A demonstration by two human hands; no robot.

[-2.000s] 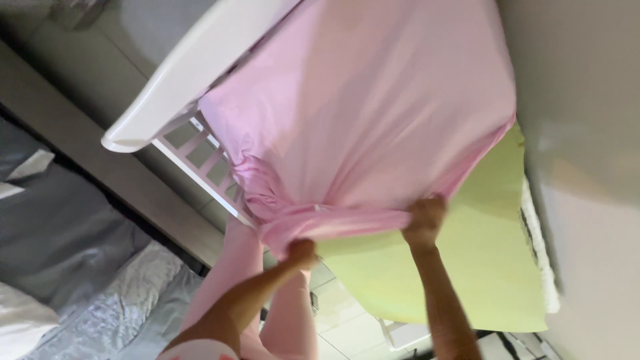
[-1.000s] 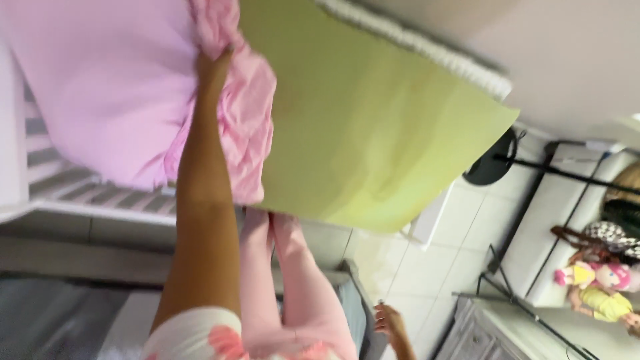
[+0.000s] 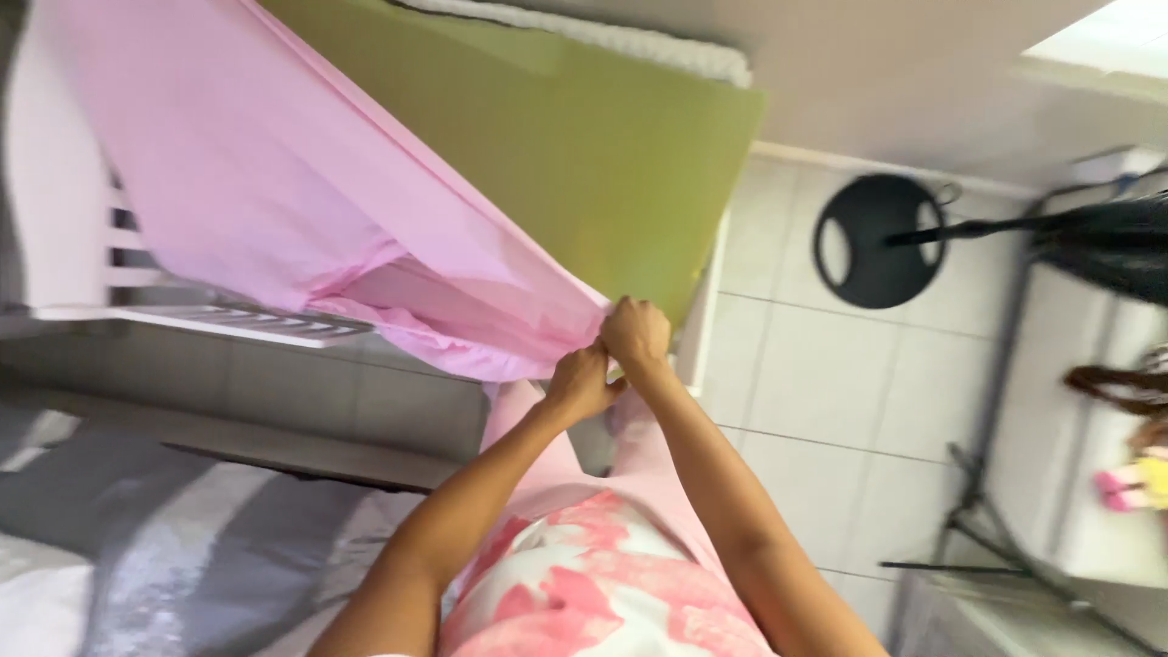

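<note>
A pink fitted sheet covers the left part of a yellow-green mattress and stretches to its near right corner. My left hand grips the sheet's gathered edge there. Close against it, my right hand is closed on the same corner of the sheet, over the mattress corner. The fingertips of both hands are partly hidden in the cloth. Along the near side the sheet hangs in loose folds.
White slatted bed rails stand at the left. A bed with grey bedding lies at the lower left. To the right are a tiled floor, a round black stand base, black metal legs and a doll. A wall borders the mattress's far side.
My right hand, apart from the sheet one second ago, now grips it beside my left hand. The sheet's edge has been drawn rightward across the mattress to the near corner.
</note>
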